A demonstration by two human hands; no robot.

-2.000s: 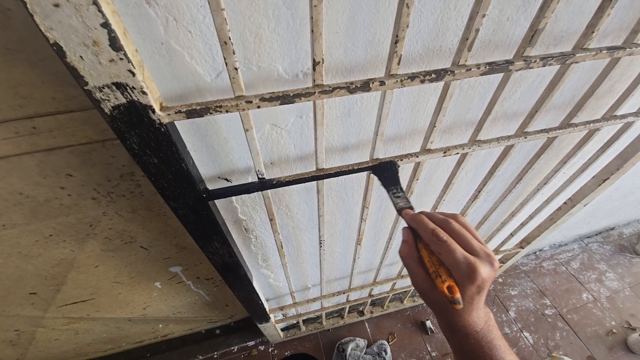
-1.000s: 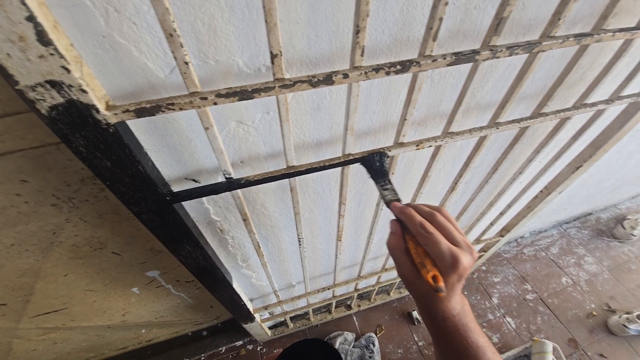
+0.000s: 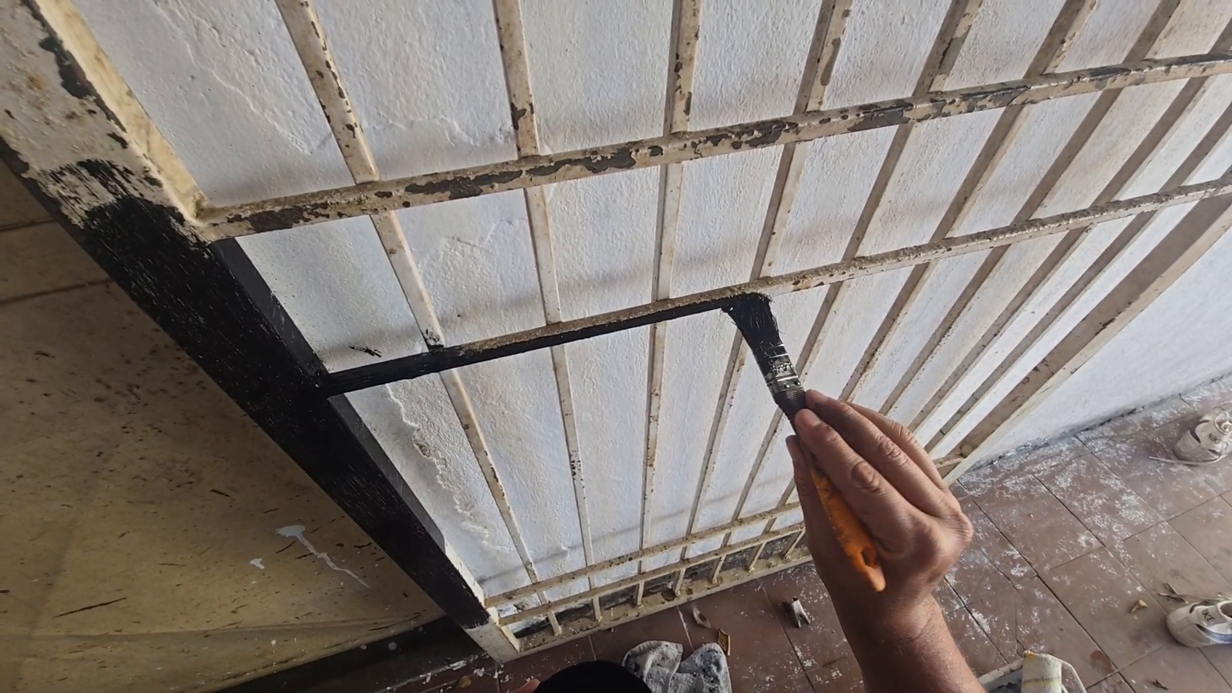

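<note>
My right hand [image 3: 881, 496] is closed around the orange handle of a paintbrush [image 3: 775, 361], held below the middle crossbar. The brush's black, paint-loaded bristles touch the underside of that crossbar [image 3: 866, 267] of a metal gate with peeling cream paint. From the frame to the brush, the crossbar's front face is wet-looking black, while its top edge stays cream. Black paint covers much of the gate's wide side post [image 3: 279, 395]; the post's upper end is cream and chipped. My left hand is out of view.
Behind the bars stands a rough white wall [image 3: 597, 87]. A yellowish, paint-spotted panel [image 3: 164, 481] lies to the left. Below is a reddish tiled floor [image 3: 1068, 539] with white spatters and debris. Shoes [image 3: 1198, 621] show at the right edge, and a stained cloth-like item [image 3: 679, 666] at the bottom.
My right hand has kept the brush at the crossbar, and the bristles have moved a little rightward along it from two seconds ago. The view has shifted.
</note>
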